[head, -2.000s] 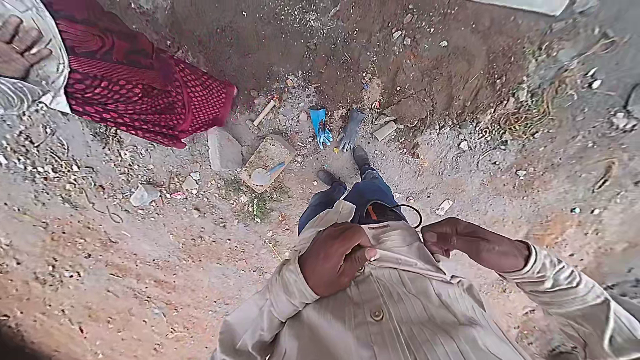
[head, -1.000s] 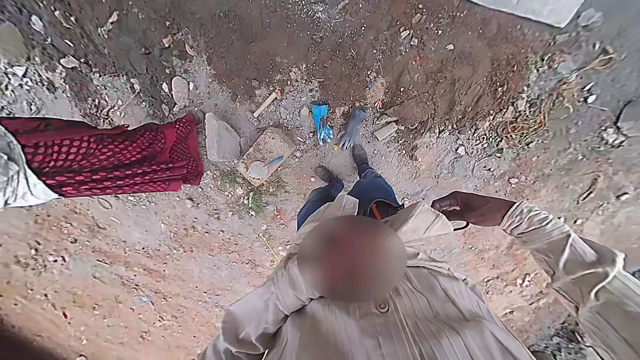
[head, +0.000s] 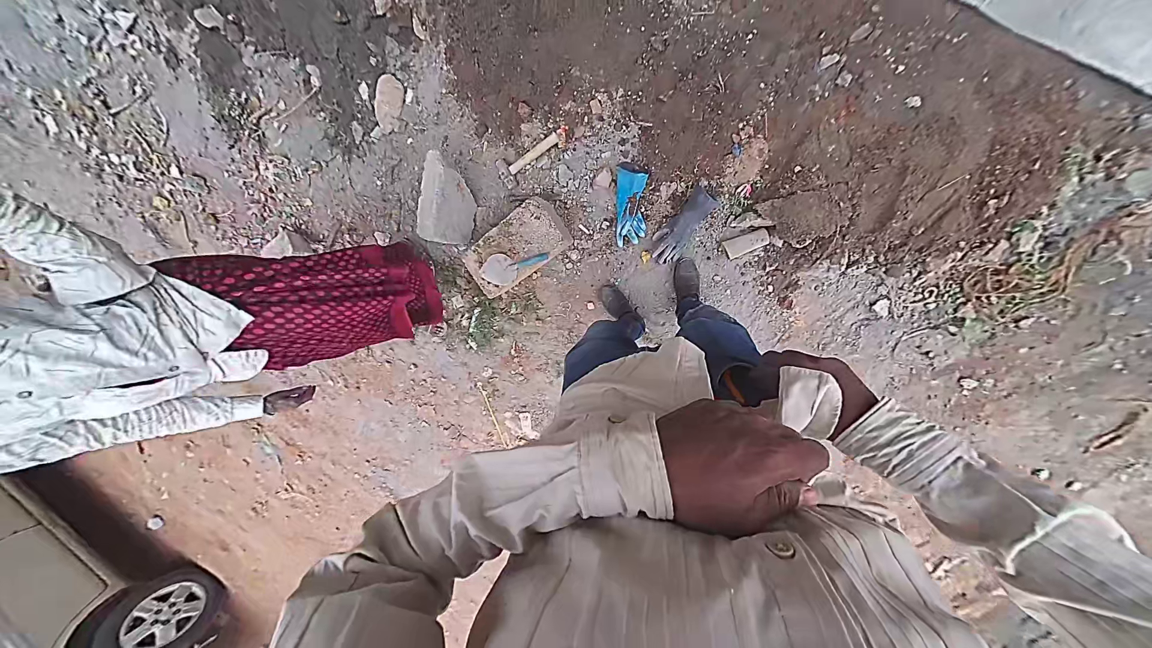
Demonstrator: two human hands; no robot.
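My left hand (head: 742,468) is closed on the front of the beige buttoned shirt (head: 648,567), thumb and forefinger pinching the cloth. Beside it, at the waist, my right hand (head: 823,382) is partly behind a turned-up shirt flap; its fingertips are hidden, so its hold is unclear. Beyond my shoes lie a blue rubber glove (head: 631,205) and a dark grey glove (head: 686,223). Left of the gloves, a trowel (head: 500,269) with a blue handle rests on a flat masonry block (head: 531,227). A hammer with a pale handle (head: 536,153) lies farther off.
A person (head: 117,333) in a light shirt and maroon skirt stands at the left, one hand low. A car wheel (head: 166,616) shows at lower left. A stone block (head: 445,200) and a brick piece (head: 745,243) lie near the tools. A pale slab edge (head: 1071,31) is at upper right.
My left hand has moved right across the shirt front, close to my right hand. More of the other person shows, and the car wheel has come into view.
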